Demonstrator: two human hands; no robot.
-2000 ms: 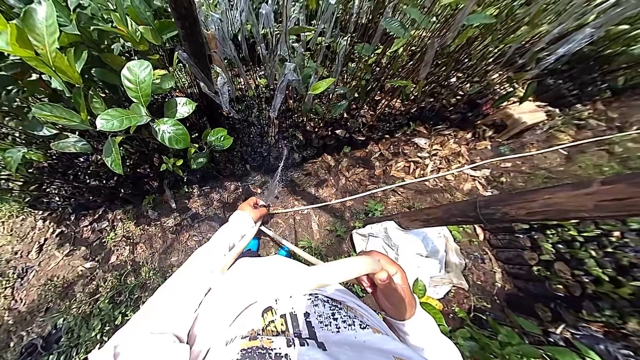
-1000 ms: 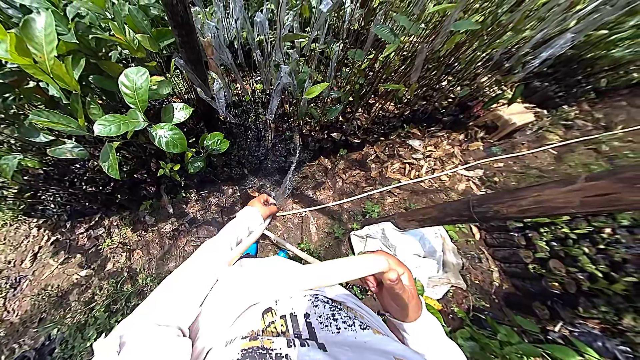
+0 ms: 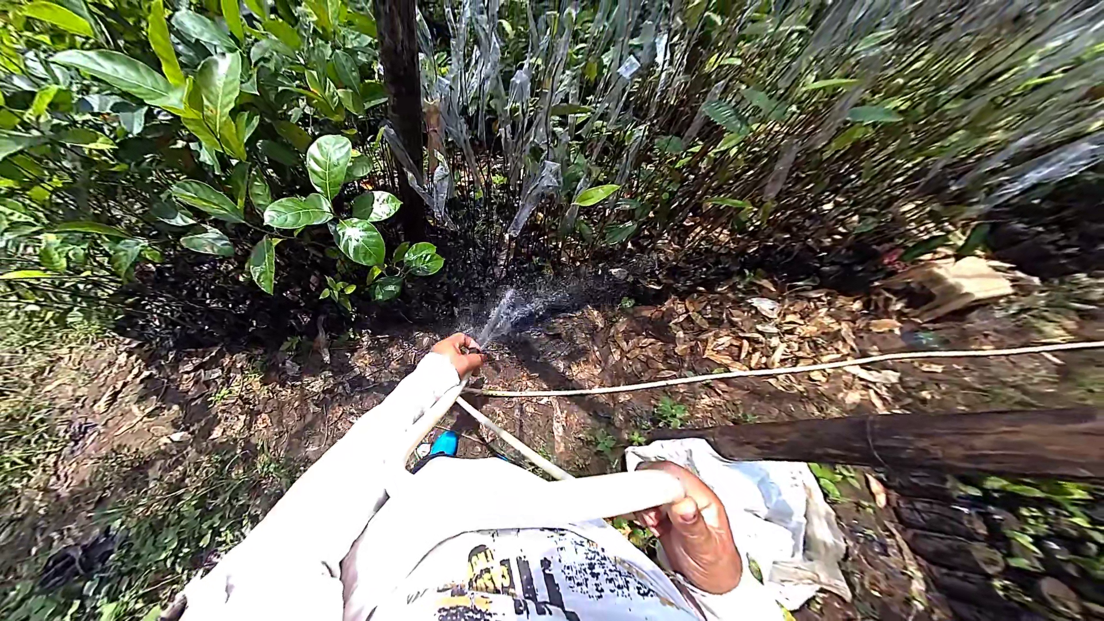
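My left hand (image 3: 459, 354) is closed on the end of a pale hose (image 3: 431, 414), and a spray of water (image 3: 500, 319) fans out from it toward the dark base of the plants. Close to my body, my right hand (image 3: 699, 530) grips a thick bend of the same pale hose (image 3: 604, 496), its fingers curled around the tube. Ahead stand many thin-stemmed young plants (image 3: 595, 195), several wrapped with strips of clear plastic (image 3: 539, 190). Broad-leaved green plants (image 3: 297, 211) grow at the left, beside a dark wooden post (image 3: 402, 103).
A pale hose line (image 3: 776, 371) crosses the soil to the right, over dry leaves (image 3: 690, 332). A wooden pole (image 3: 949, 440) lies above a white sack (image 3: 776, 517). Dark plant bags (image 3: 940, 535) stand at lower right. A light brown block-like piece (image 3: 962, 280) lies farther back.
My left hand has shifted slightly, and the water spray now spreads wider and lower than before. My right hand keeps its grip on the hose.
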